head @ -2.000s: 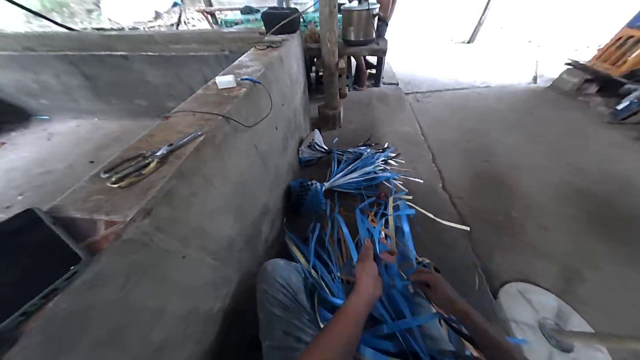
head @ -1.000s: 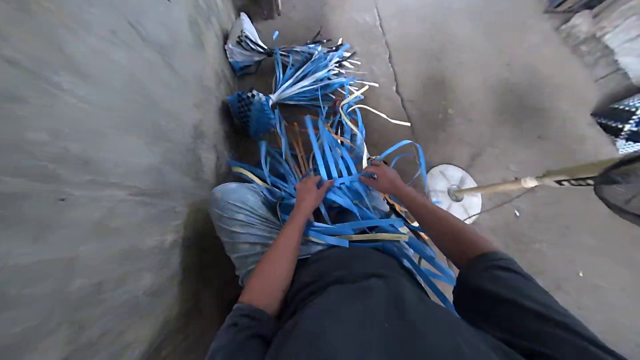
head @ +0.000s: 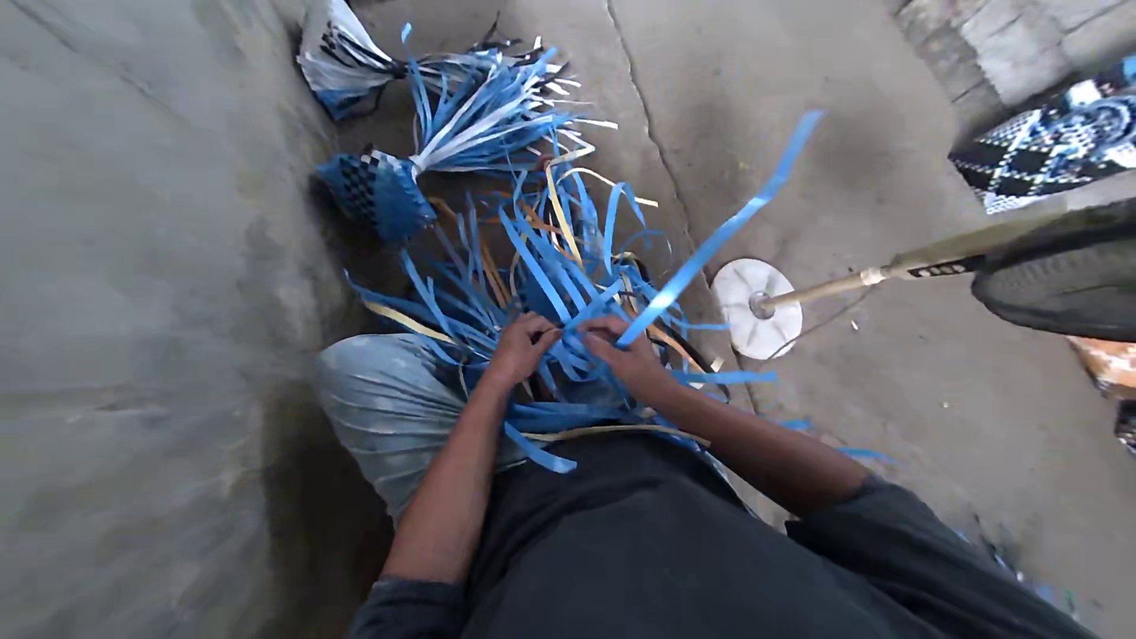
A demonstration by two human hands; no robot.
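Blue plastic strips (head: 541, 266), mixed with a few cream, orange and black ones, spread over my lap and the floor before me. My left hand (head: 525, 346) pinches blue strips near the middle of the bundle. Close beside it, my right hand (head: 621, 351) has its fingers closed on a long blue strip (head: 719, 235) whose free end rises up and to the right. Beyond the bundle lies a blue and black woven piece (head: 380, 195), gathered into a fan of blue and white strip ends (head: 497, 124).
A white woven piece (head: 344, 58) leans by the concrete wall (head: 151, 293) at left. On the right stands a fan with a round white base (head: 757, 309), a pole and a dark cage (head: 1065, 275). A black and white woven item (head: 1038, 151) lies at upper right.
The view has tilted down from the wall and yard onto my lap. My hands have come close together, and a long blue strip now stands up from my right hand.
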